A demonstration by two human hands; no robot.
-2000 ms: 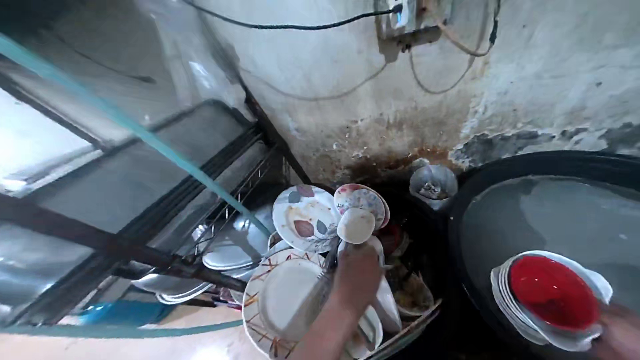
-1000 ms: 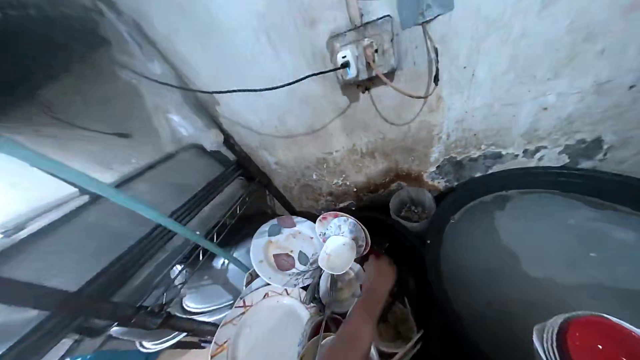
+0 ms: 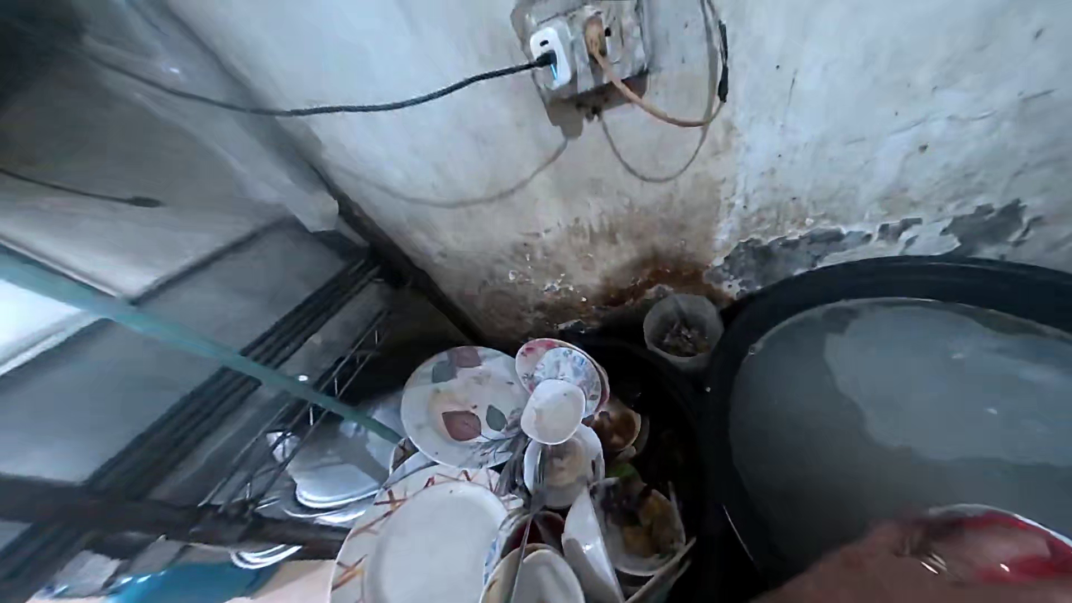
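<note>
At the bottom right edge, my left hand point(image 3: 854, 561) is blurred and touches or overlaps a red bowl point(image 3: 997, 548) with a pale rim below it; its fingers are not clear. My right hand is out of view. Left of the hand, used dishes are piled up: a leaf-patterned plate point(image 3: 444, 419), a large white plate point(image 3: 435, 544), a small white bowl point(image 3: 553, 412) on a blue-patterned one, a clear bowl point(image 3: 565, 469), and several forks or spoons point(image 3: 536, 502). Food scraps point(image 3: 653, 523) lie beside them.
A large black tub point(image 3: 729, 402) of cloudy water stands at the right. A clear plastic cup point(image 3: 682, 327) with scraps is near the stained wall. A metal rack point(image 3: 209, 419) with plates is at the left. Cables run from a wall socket point(image 3: 586, 50).
My left hand has left the dish pile and moved right to the red bowl. My right hand, under the stacked bowls two seconds ago, is out of view.
</note>
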